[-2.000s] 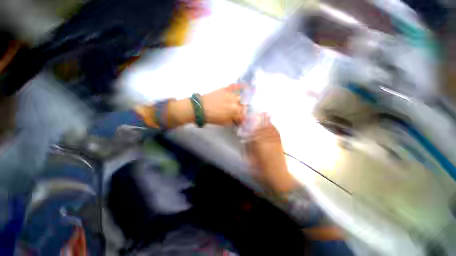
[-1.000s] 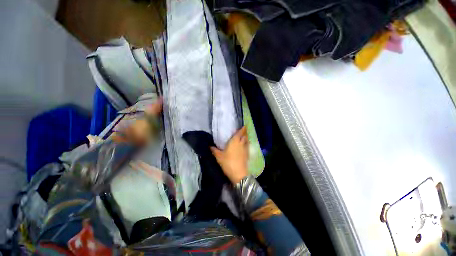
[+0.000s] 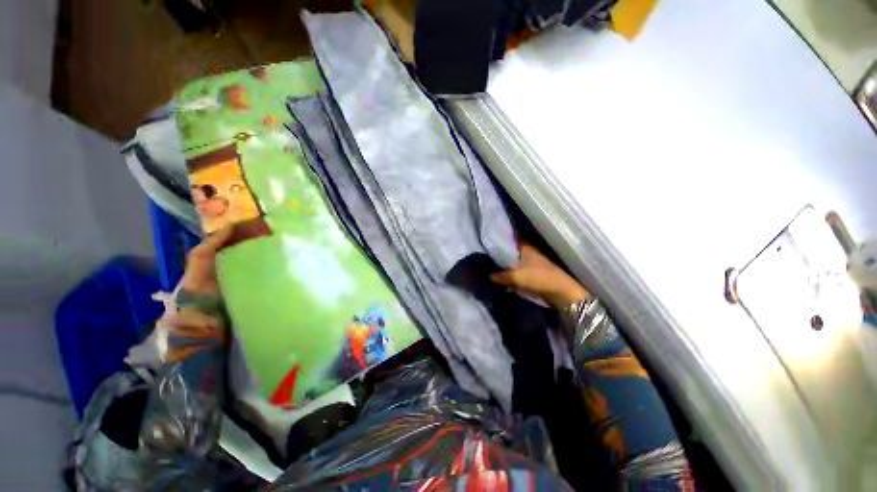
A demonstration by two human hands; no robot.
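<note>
Several long grey panels (image 3: 399, 178) with dark edges lie layered across the lap, along the table's front edge. My right hand (image 3: 543, 277) grips their edge near a black patch of cloth, at the right side of the pile. A bright green printed board or cover (image 3: 298, 259) lies left of the panels, partly under them. My left hand (image 3: 205, 264) holds its left edge; the thumb shows on top and the other fingers are hidden.
The white sewing table (image 3: 654, 144) is at the right, with a metal needle plate (image 3: 803, 279) at its far right. Dark cut pieces (image 3: 455, 48) overhang the table's far left corner. A blue basket (image 3: 106, 327) stands at the left. Pale pieces (image 3: 159, 159) stick out behind the green cover.
The grey panels have shifted right, towards the table, uncovering the green cover. My left hand has moved from the pale pieces to the cover's edge. My right hand has moved right with the panels.
</note>
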